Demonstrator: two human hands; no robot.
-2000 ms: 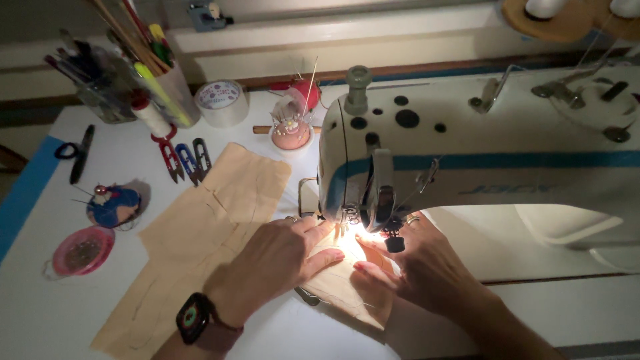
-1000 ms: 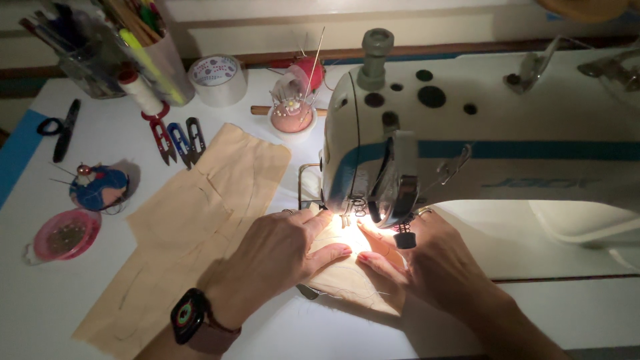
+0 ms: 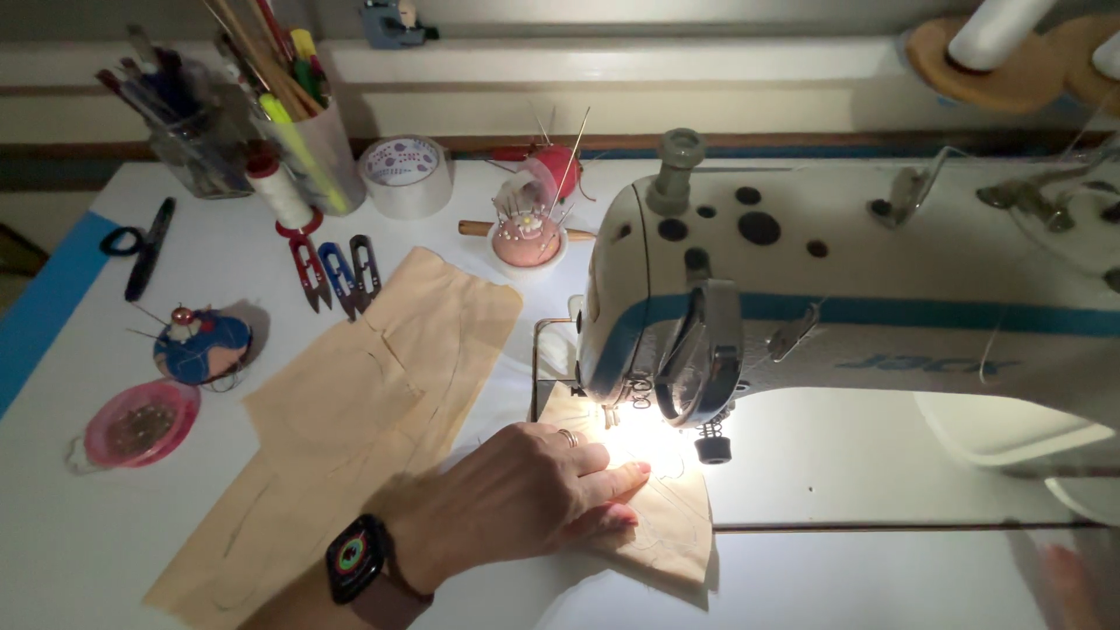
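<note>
A white Jack sewing machine [image 3: 840,350] with a teal stripe stands at the right, its lamp lighting the needle area. Beneath its presser foot [image 3: 611,416] lies a tan fabric piece [image 3: 669,525] with drawn lines. My left hand [image 3: 534,494], wearing a ring and a smartwatch, presses flat on that fabric just in front of the foot, with its fingertips on the cloth. Only a blurred part of my right hand [image 3: 1067,577] shows at the lower right edge, away from the fabric; what it does cannot be seen. A larger tan fabric piece [image 3: 350,437] with pencil lines lies left of the machine.
Thread snips [image 3: 337,276], a tape roll [image 3: 408,175], a thread spool [image 3: 280,192] and pen holders [image 3: 315,157] stand at the back left. A pink pincushion [image 3: 525,241] sits beside the machine head. Farther left are a blue pincushion [image 3: 203,346] and a pink dish of pins [image 3: 143,423].
My right hand has left the fabric at the needle and moved to the lower right edge of the view. My left hand stays on the fabric near the presser foot.
</note>
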